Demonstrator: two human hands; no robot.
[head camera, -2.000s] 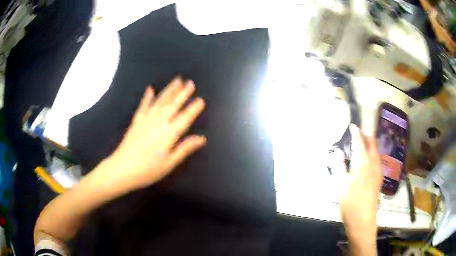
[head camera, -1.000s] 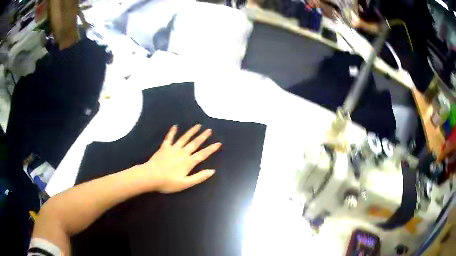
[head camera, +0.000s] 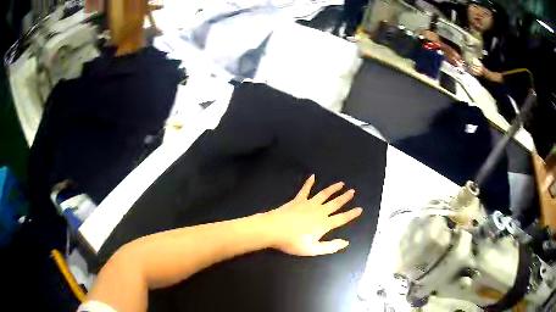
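Note:
A large black garment panel (head camera: 244, 170) lies spread over the white table (head camera: 137, 183) and reaches the lower edge of the picture. My left hand (head camera: 314, 219) lies palm down on the panel, right of its middle, with fingers spread and nothing held. My right hand is out of the picture. Bright lamp glare covers the panel's lower right part.
The sewing machine (head camera: 463, 262) stands at lower right. A white cloth stack (head camera: 311, 61) lies behind the panel. A dark cloth pile (head camera: 116, 116) is at left, with a yellow rim (head camera: 68, 274) below it. A person (head camera: 481, 36) sits at a far machine, upper right.
The view has tilted up and left. The panel now reaches further back, and its curved cut-outs no longer show. My left hand stays flat on it. My right hand and the phone have left the view.

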